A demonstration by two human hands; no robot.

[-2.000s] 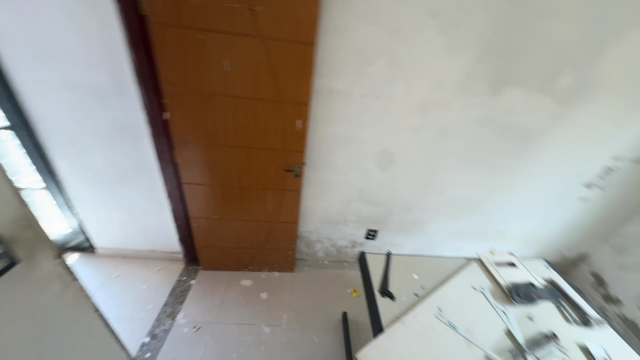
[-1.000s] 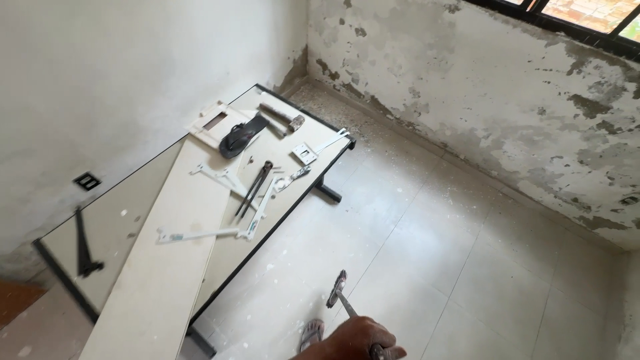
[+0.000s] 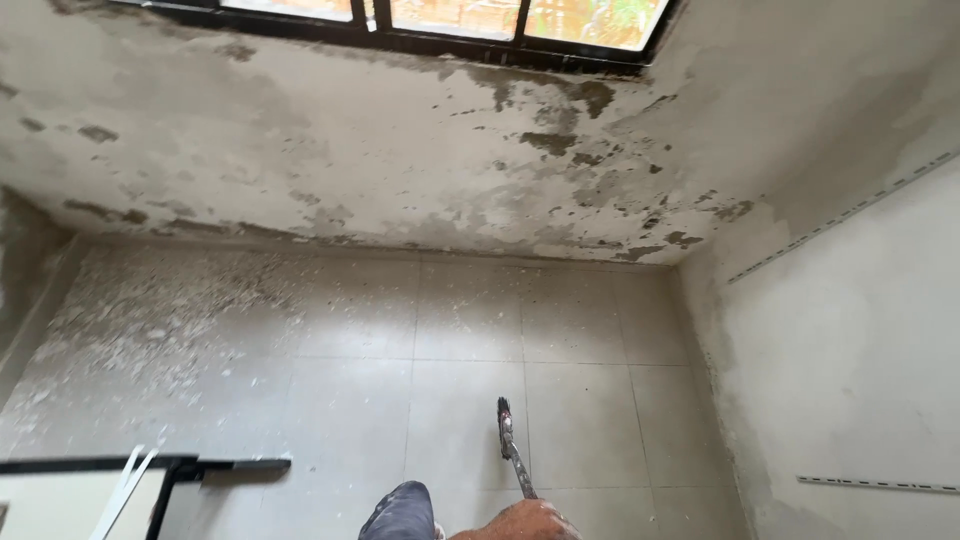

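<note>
At the bottom middle of the head view, my right hand [image 3: 525, 521] is closed around the handle of a long-handled tool, perhaps a brush or scraper [image 3: 505, 427]. Its dirty, narrow head points away from me over the tiled floor [image 3: 465, 420]; whether it touches the tiles I cannot tell. Just left of the hand, a dark grey rounded shape [image 3: 401, 510], apparently clothing on my leg, shows at the lower edge. My left hand is out of view.
Peeling plaster marks the wall [image 3: 390, 150] below a black-framed window [image 3: 450, 37]. Paint flakes [image 3: 165, 330] lie on the floor at left. A dark-edged table [image 3: 60, 502] with white strips [image 3: 124, 495] fills the lower left. Slotted metal rails [image 3: 840, 214] line the right wall.
The view has swung right from the door and table to the window wall. My right hand, unseen two seconds ago, shows one second ago and now, holding the tool.
</note>
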